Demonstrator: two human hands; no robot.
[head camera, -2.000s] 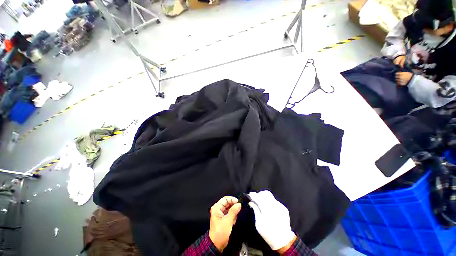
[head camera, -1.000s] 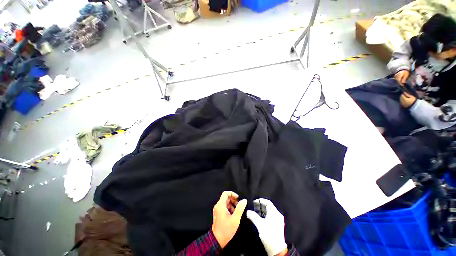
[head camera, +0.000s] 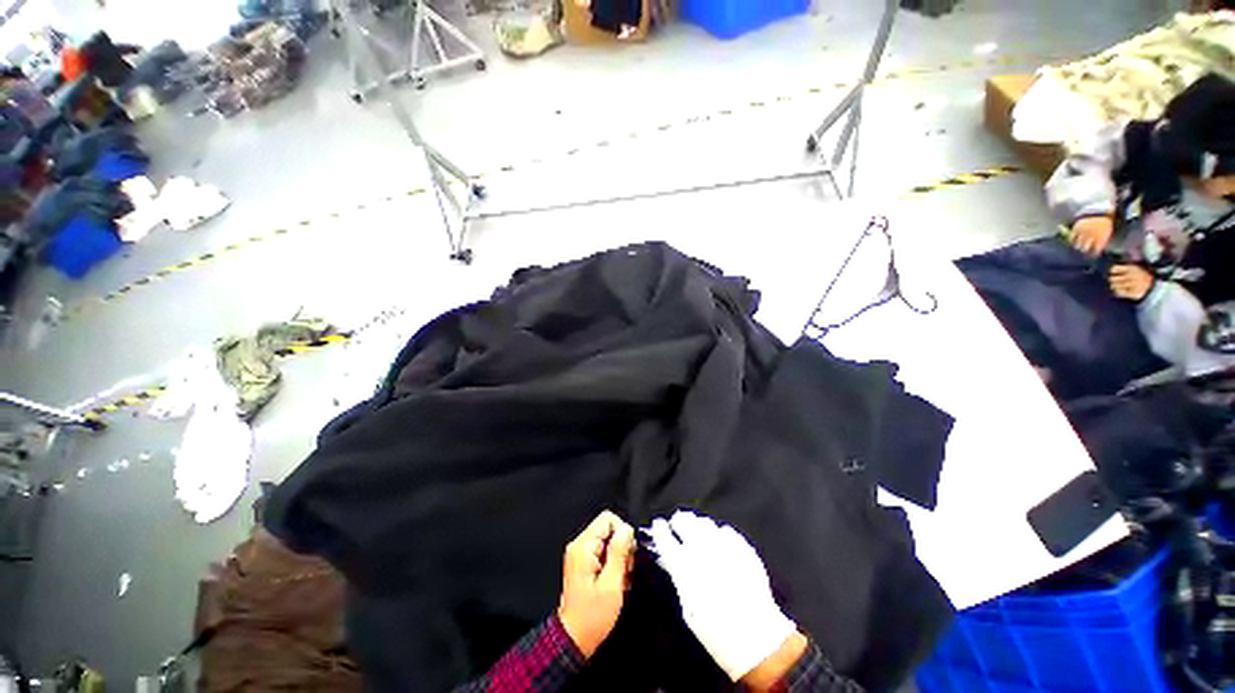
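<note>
A large black garment (head camera: 542, 433) lies heaped over the white table and down towards me. My left hand (head camera: 596, 582), bare, is at the near middle of the garment, its thumb and fingers pinched on the black cloth. My right hand (head camera: 721, 590), in a white glove, is just right of it with curled fingers. A small dark tool tip (head camera: 646, 539) shows between the hands at the gloved fingertips; the rest of the tool is hidden in the glove.
A black hanger (head camera: 890, 287) and a phone (head camera: 1073, 515) lie on the white table (head camera: 1009, 406). A blue crate (head camera: 1070, 630) stands at the right, brown garments (head camera: 271, 616) at the lower left. A person (head camera: 1151, 230) handles dark cloth at the right. A metal rack (head camera: 650, 196) stands behind.
The gloved hand has turned from showing the tool in its palm to having its back up, fingertips by the bare hand. The view has shifted slightly.
</note>
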